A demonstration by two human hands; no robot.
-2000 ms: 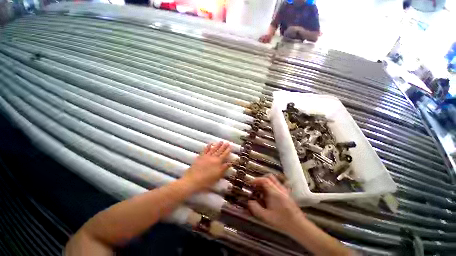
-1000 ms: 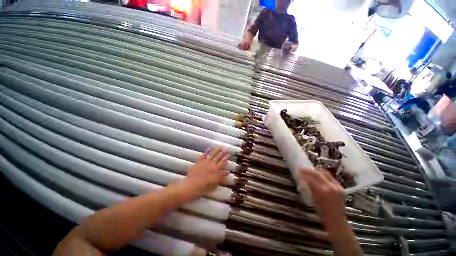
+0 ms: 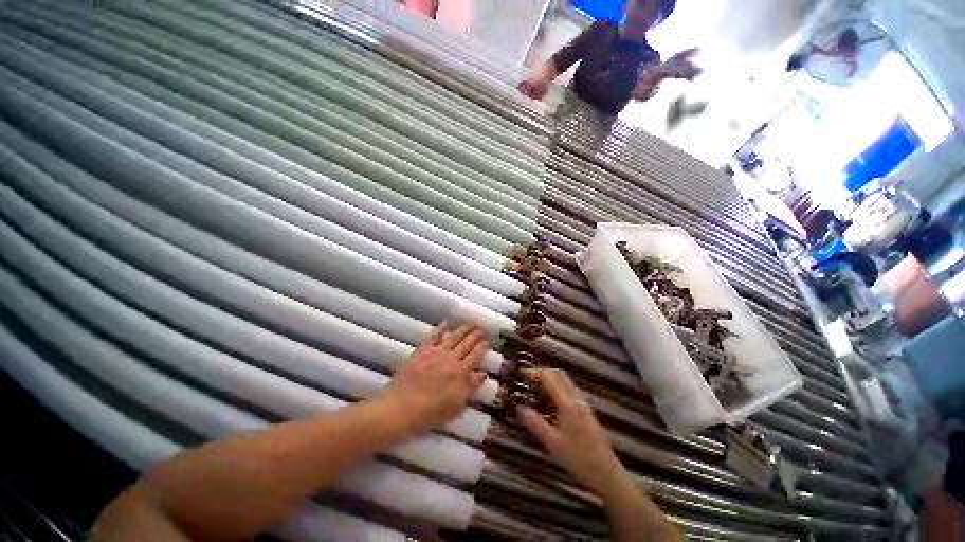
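The white pleated curtain panel (image 3: 265, 286) lies in long ridges over the rack. My left hand (image 3: 439, 373) rests flat on it near its right edge, fingers spread. A row of dark metal clips (image 3: 532, 307) runs along that edge. My right hand (image 3: 561, 418) is at the near clips, thumb and fingers around one of them; the clip is partly hidden by the fingers. The white bin (image 3: 688, 328) of loose metal clips sits on the bare steel tubes (image 3: 593, 349) to the right of my right hand.
Beige and metal pieces (image 3: 757, 457) lie on the tubes by the bin's near end. A person (image 3: 614, 64) stands at the rack's far side, one hand on its edge, the other raised. Cluttered equipment (image 3: 836, 254) stands beyond the rack's right edge.
My right hand has come back from the bin to the clip row. Clips at the near end of the row are gone compared with the earliest frame. The far person has raised a hand.
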